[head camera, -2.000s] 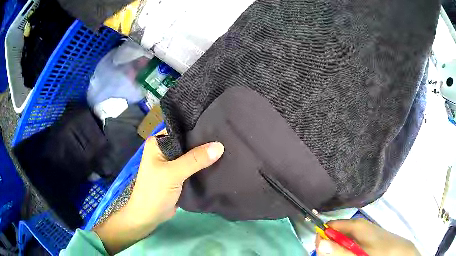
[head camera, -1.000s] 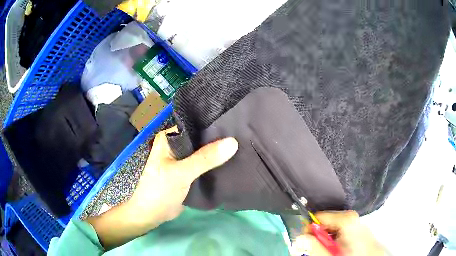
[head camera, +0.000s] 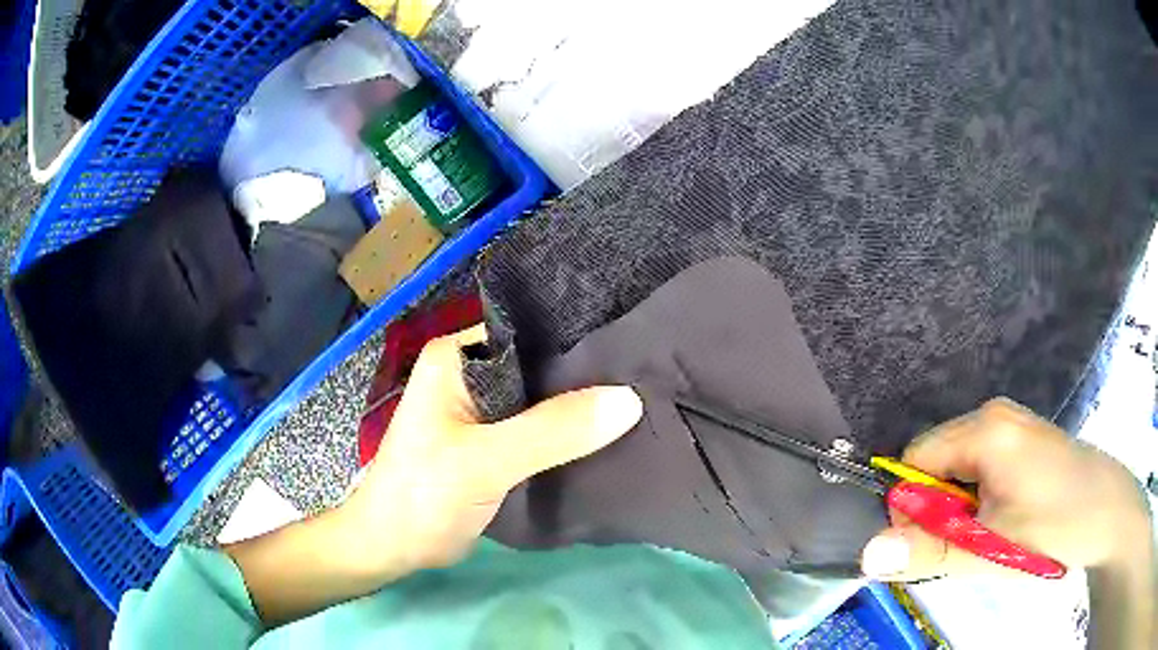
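The dark mottled garment panel (head camera: 940, 216) spreads from the table toward me. A smooth dark grey patch (head camera: 749, 324) lies on it, with a short dark slit (head camera: 711, 464) in it. My left hand (head camera: 445, 464) grips the panel's left edge, thumb on top of the patch, fingers hidden underneath. My right hand (head camera: 1016, 489) holds the fabric scissors (head camera: 946, 514) by the red and yellow handles. The blades look nearly closed and point left, their tip at the slit's upper end.
A blue crate (head camera: 343, 337) at left holds dark cloth pieces (head camera: 140, 305), a green container (head camera: 438, 159) and a tan dotted block (head camera: 391, 252). A white-rimmed basket (head camera: 41, 102) stands at far left. White table surface (head camera: 597, 76) shows behind the panel. Something red lies by my left wrist.
The scissors have turned from slanting along the patch to pointing more sideways, and my right hand has moved up and right. The slit now shows open. The left hand still holds the edge, slightly farther right.
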